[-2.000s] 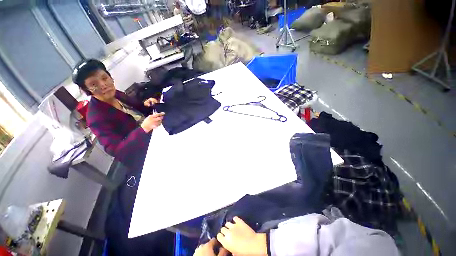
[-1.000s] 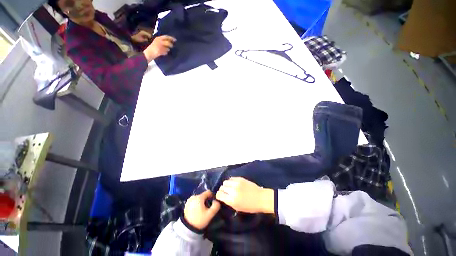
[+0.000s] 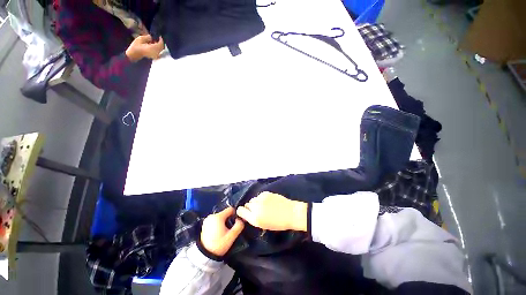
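A dark blue denim jacket lies over my lap and the near table edge, with a denim sleeve and its wide stitched cuff on the table's right corner. My left hand pinches the denim at its edge. My right hand holds the same edge beside it, with the fingertips of both hands close together. The exact part between the fingers is hidden. Plaid cloth shows just left of my hands.
The white table bears a black hanger. Across it, a person's hand holds a black garment. Plaid garments hang below left, and others at right. A blue crate is under the table.
My view has tilted further down. My left hand has come into full view, and both hands now meet at the denim edge. The other person's hand has moved to the black garment's lower left corner.
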